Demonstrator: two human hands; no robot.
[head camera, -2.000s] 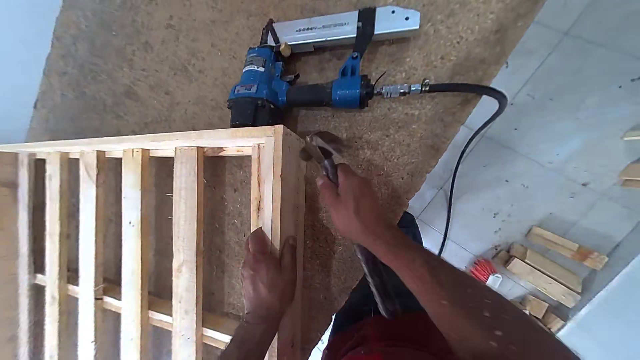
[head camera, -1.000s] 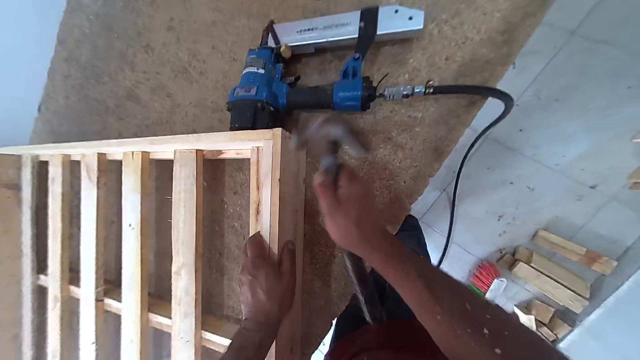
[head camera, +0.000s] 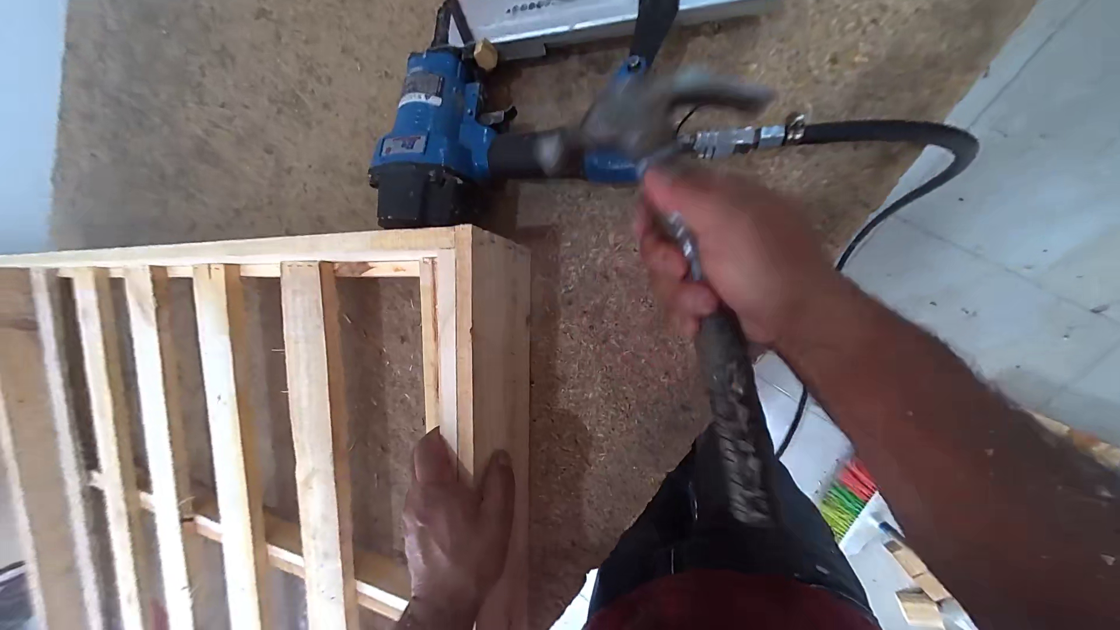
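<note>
A slatted wooden frame (head camera: 499, 350) fills the left side, its near corner close to the middle of the view. My left hand (head camera: 457, 525) grips the frame's right end board, thumb and fingers on either side of it. My right hand (head camera: 726, 254) is closed around the neck of a claw hammer (head camera: 739, 420), held above and to the right of that corner. The hammer's head is blurred and overlaps the handle of a blue pneumatic nailer or stapler (head camera: 435, 122), which lies just beyond the frame.
A black air hose (head camera: 910, 131) runs from the tool over the edge of the particleboard work surface (head camera: 612, 367) toward the tiled floor (head camera: 1032, 219). At the lower right are a brush with red and green bristles (head camera: 847, 497) and wood offcuts (head camera: 919, 569).
My right hand and the hammer have moved away from the frame's corner, up and to the right. My left hand stays on the end board.
</note>
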